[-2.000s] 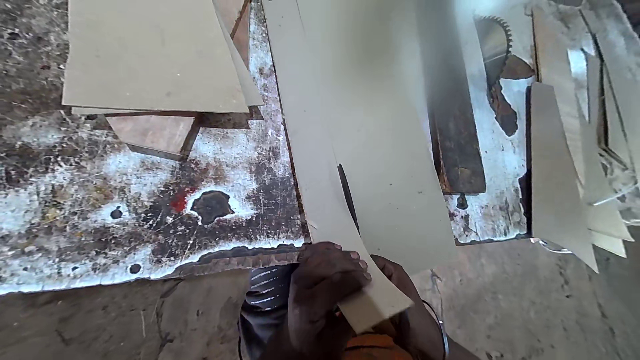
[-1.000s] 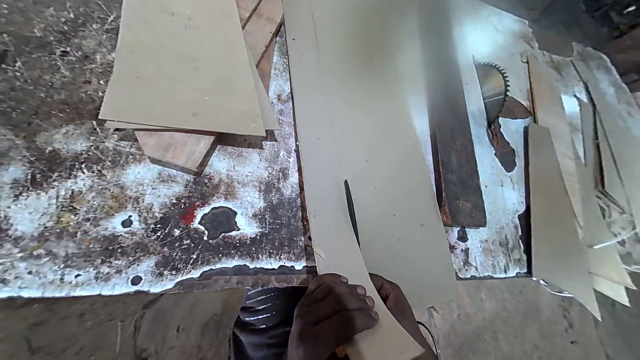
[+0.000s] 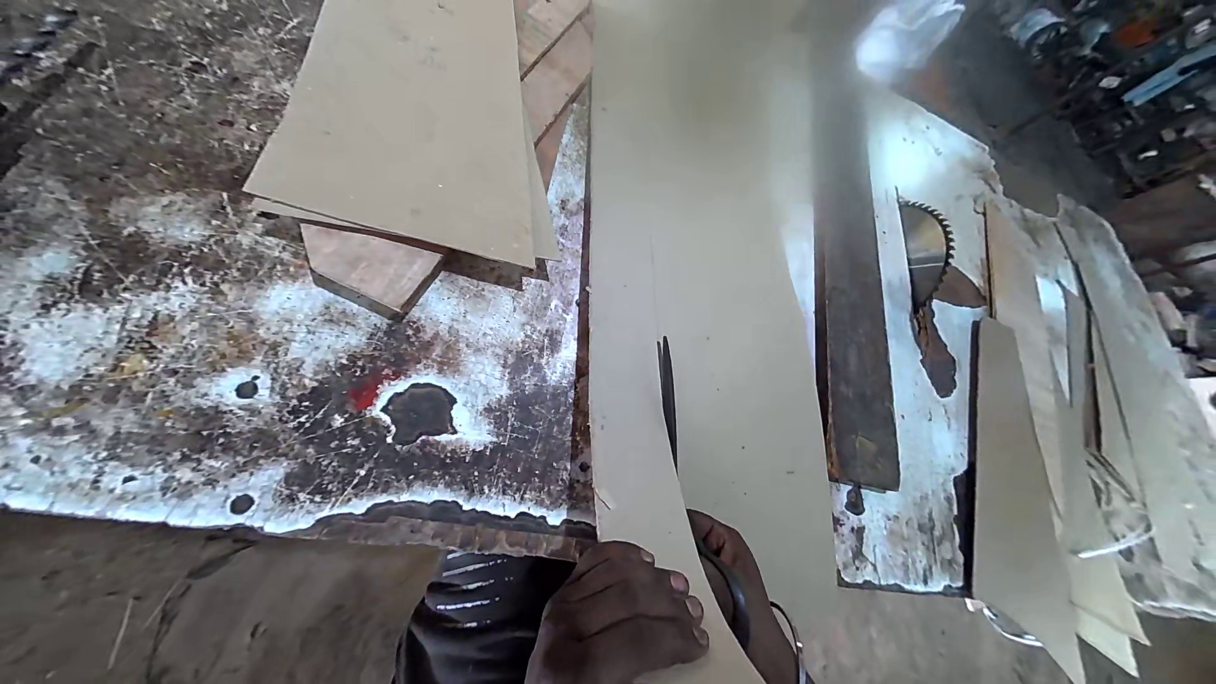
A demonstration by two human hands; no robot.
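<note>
A long pale sheet of thin board (image 3: 731,285) runs away from me over the table's near edge, with a faint line drawn on it. My left hand (image 3: 622,613) grips the partly severed strip (image 3: 636,456) at its lower end, fingers over the top. Just right of it, partly under the strip, my right hand (image 3: 736,551) holds scissors by their dark handle (image 3: 727,594). The scissor blades (image 3: 669,399) poke up through the cut between strip and sheet, slightly apart at the tip.
Stacked board pieces (image 3: 408,123) rest on wooden blocks (image 3: 370,266) at the left. Right of the sheet lie a dark wooden bar (image 3: 855,332), a toothed circular saw blade (image 3: 926,252) and board offcuts (image 3: 1012,475). The worn table (image 3: 237,332) has a ragged hole.
The scissors and the cut have advanced farther up the sheet, away from me. The handle at my right hand, hidden before, now shows. The view has shifted somewhat.
</note>
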